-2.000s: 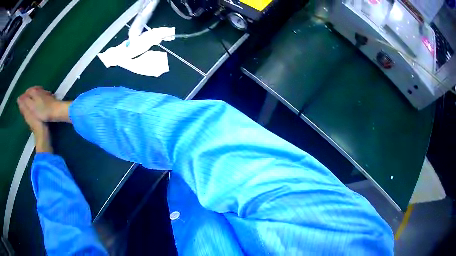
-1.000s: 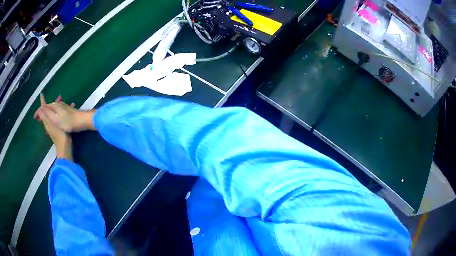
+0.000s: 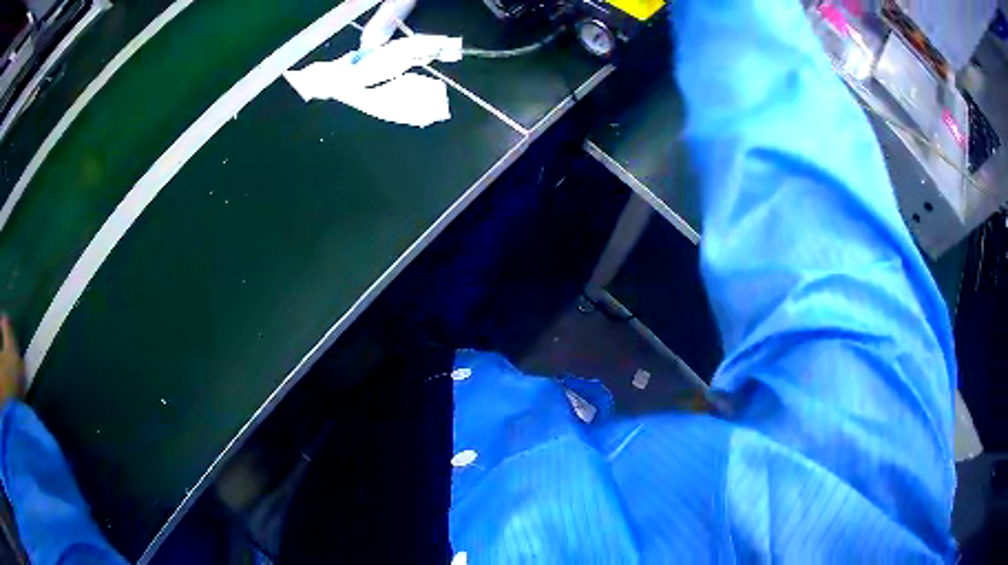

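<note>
My left hand (image 3: 9,362) shows only in part at the far left edge, at the white conveyor rail (image 3: 155,182); its fingers are mostly cut off, so I cannot tell whether it holds anything. My right arm, in a bright blue sleeve (image 3: 807,221), reaches up to the top edge, and its hand is out of the picture. Crumpled white wipes (image 3: 387,83) lie on the dark green mat (image 3: 276,221). A pale tube (image 3: 384,20) lies against them, cut off by the top edge.
The green conveyor belt (image 3: 111,121) curves along the left. A black controller with a round gauge (image 3: 597,38) and a yellow patch (image 3: 638,7) is at the top. A hose (image 3: 514,50) runs from the wipes toward it. A pale machine (image 3: 940,204) stands at right, partly behind my sleeve.
My hands were together over the conveyor rail and are now apart. The right arm has swung up and right, taking its hand out of view. The left hand shows lower, at the left edge.
</note>
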